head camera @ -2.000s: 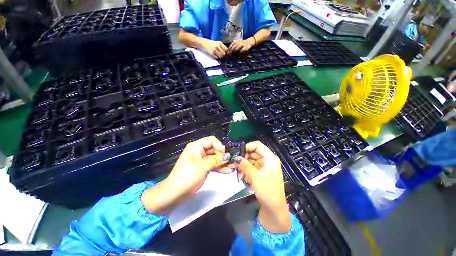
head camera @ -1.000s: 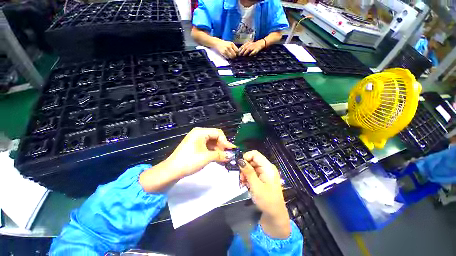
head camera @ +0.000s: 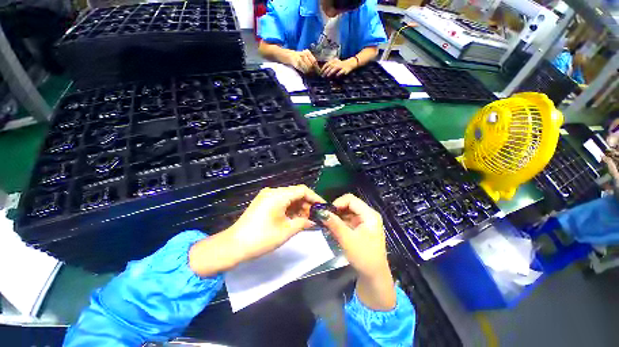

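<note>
My left hand (head camera: 271, 217) and my right hand (head camera: 361, 234) meet in front of me and pinch a small black component (head camera: 322, 213) between the fingertips. The fingers cover much of the component, so its details are hidden. Both hands are bare, with blue sleeves at the wrists. A white sheet (head camera: 275, 271) lies below the hands at the bench edge. Whether a small film is held too, I cannot tell.
A large blister tray stack (head camera: 156, 135) stands left; another (head camera: 149, 51) is behind it. A lower tray stack (head camera: 407, 169) lies right, beside a yellow fan (head camera: 512, 146). A blue bin (head camera: 468, 268) is below. A person (head camera: 326, 41) works opposite. White sheets (head camera: 27, 271) lie far left.
My hands stay together on the component. The fingers have closed further around it, and it is turned and more covered than before. The view has shifted slightly.
</note>
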